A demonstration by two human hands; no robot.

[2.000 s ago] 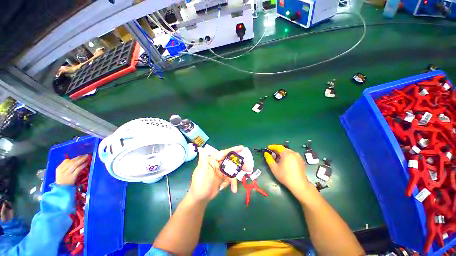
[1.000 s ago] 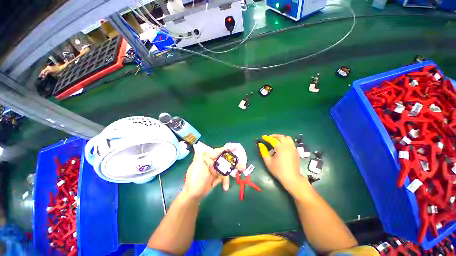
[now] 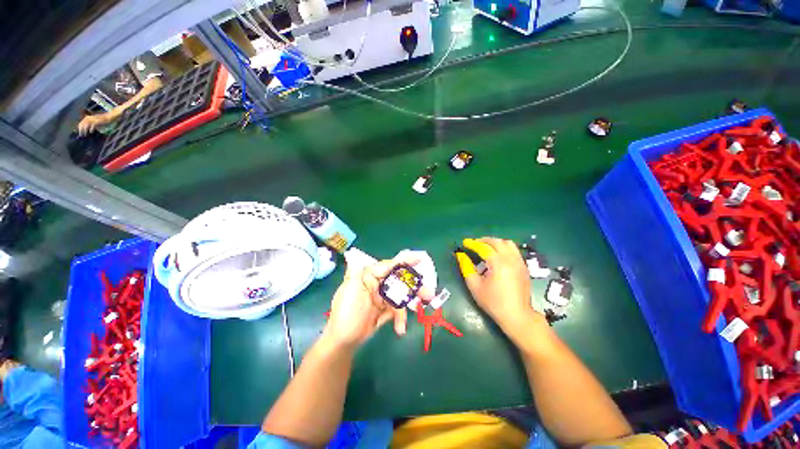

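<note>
My left hand (image 3: pixel 358 301) holds a small black squarish electronic module (image 3: pixel 401 286) with gold and white patches, its face turned up. A white cloth (image 3: pixel 425 266) shows behind the module at my fingers. My right hand (image 3: pixel 500 282) rests on the green bench, closed around a yellow-handled tool (image 3: pixel 472 256) with a dark tip, apart from the module. A red spring clamp (image 3: pixel 436 324) lies between my hands with a white tag at its top. White-and-black small parts (image 3: pixel 558 290) lie just right of my right hand.
A blue bin (image 3: pixel 639 289) of red clamps stands right, another blue bin (image 3: pixel 178 373) left. A light-blue and white fan (image 3: pixel 241 263) and small bottles (image 3: pixel 321 223) stand left of my hands. More modules (image 3: pixel 460 160) lie farther back. A thin cable (image 3: pixel 491 115) crosses the bench. A person's sleeve shows lower left.
The view has swung right since the first frame. My hands keep their holds. The other person's hand has left the left bin, and a sleeve now shows lower left.
</note>
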